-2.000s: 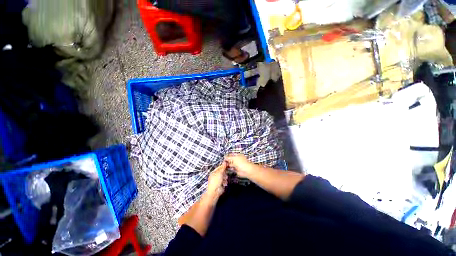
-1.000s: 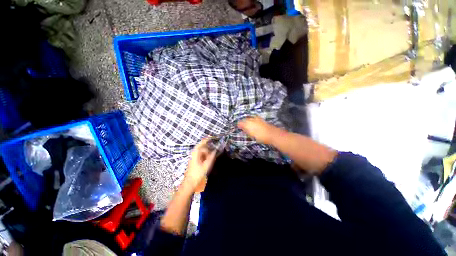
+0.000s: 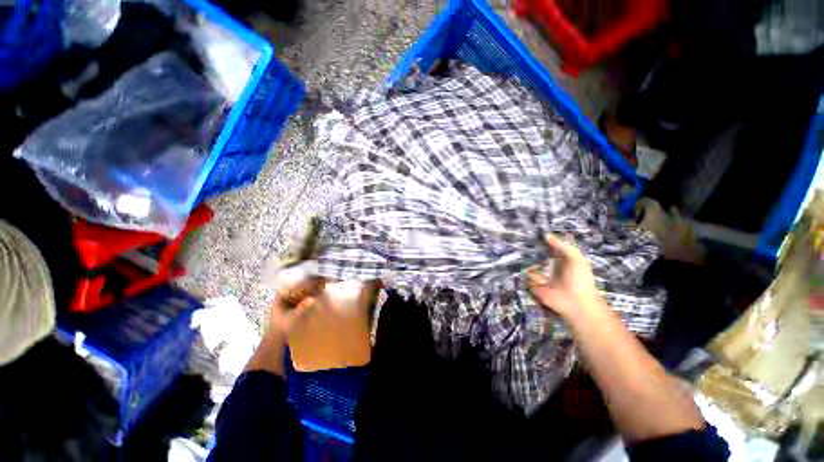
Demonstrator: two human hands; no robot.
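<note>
A large gathered heap of black-and-white plaid cloth [image 3: 452, 171] lies over a blue mesh crate [image 3: 578, 117] and hangs over its near side. My right hand [image 3: 565, 280] pinches the cloth at its gathered point, right of centre. My left hand [image 3: 294, 302] is at the cloth's left end, fingers closed on its pale edge; the hand is blurred. A small dark, narrow thing [image 3: 312, 242] sticks up beside the left fingers; I cannot tell what it is.
A blue crate [image 3: 248, 135] with clear plastic and dark pieces stands at upper left, near a red stool [image 3: 135, 253]. A tan seat-like surface [image 3: 330, 332] is by my left hand. Another red stool [image 3: 596, 27] is at the top. Brown cardboard [image 3: 754, 316] is at right.
The view has turned, so crate and heap sit differently. My hands have moved far apart, the left to the cloth's left end, and the cloth is spread between them.
</note>
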